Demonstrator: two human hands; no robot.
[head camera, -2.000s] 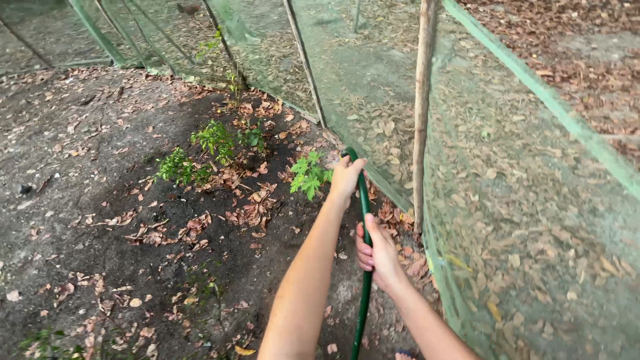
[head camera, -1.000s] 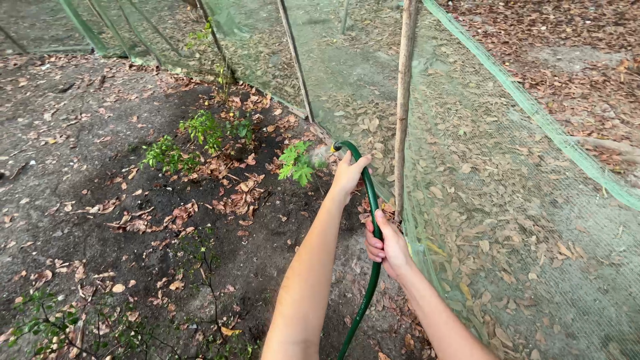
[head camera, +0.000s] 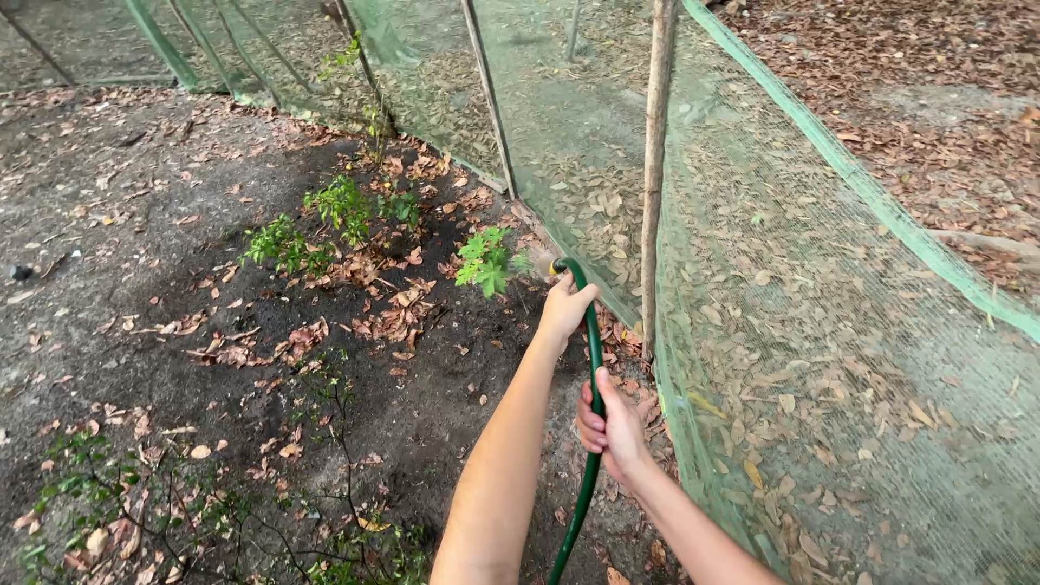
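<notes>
A green garden hose (head camera: 595, 345) runs up from the bottom edge and bends over to the left at its top, where a yellow part shows at its end. Near that end my left hand (head camera: 566, 307) grips the hose. Lower down, my right hand (head camera: 611, 424) is closed around it, thumb along the top. A faint spray shows between the hose end and a small plant with lobed bright green leaves (head camera: 486, 262). Left of it, small leafy bushes (head camera: 343, 208) grow from dark, damp-looking soil (head camera: 422, 414).
A green mesh fence (head camera: 780, 244) runs along the right and across the back, with a wooden post (head camera: 655, 179) close to my hands and a thinner pole (head camera: 490, 97) farther off. Thin leafy branches (head camera: 106, 487) stand at the lower left. Dry leaves (head camera: 398, 317) litter the ground.
The view has shifted, bringing more of the lower-left branches into sight. Both hands keep hold of the hose, its bent end staying near the lobed-leaf plant.
</notes>
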